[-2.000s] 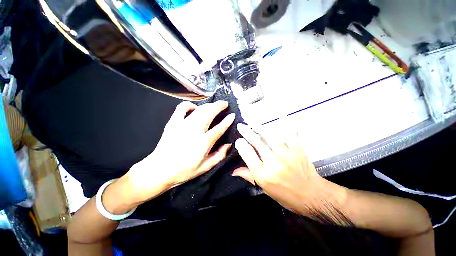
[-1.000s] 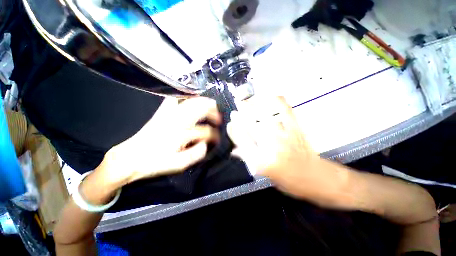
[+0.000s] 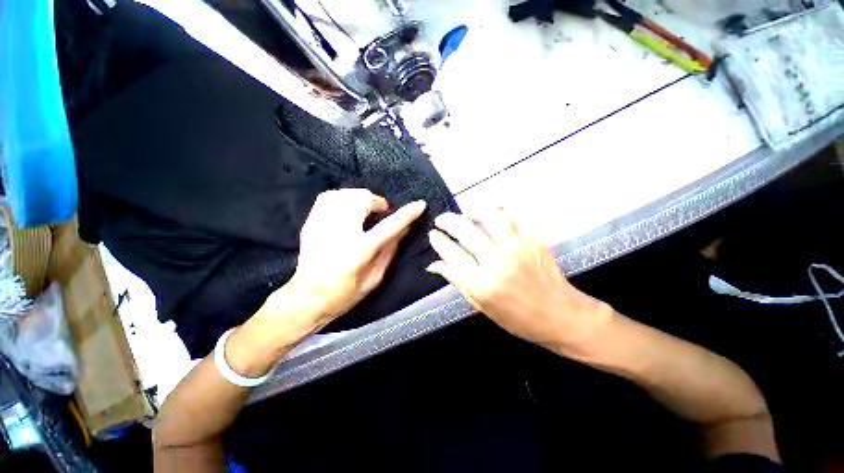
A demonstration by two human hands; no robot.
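Note:
Black cloth spreads over the left of the white table, with a duller mesh part running up to the presser foot and needle area. My left hand lies on the cloth, index finger stretched along the seam edge. My right hand is at the cloth's right edge, with its fingertips gripping the edge close to my left index finger. A dark ringed attachment sits just right of the needle area. The cloth under my palms is hidden.
The sewing machine head is above the cloth. Snips with yellow-green and orange-red handles lie at the upper right. A ruler-like grey edge borders the table. A blue rounded bar and cardboard are at left.
The view has shifted, so the machine head sits higher and more mesh shows. My hands have moved away from the needle area along the seam; my left index finger has straightened.

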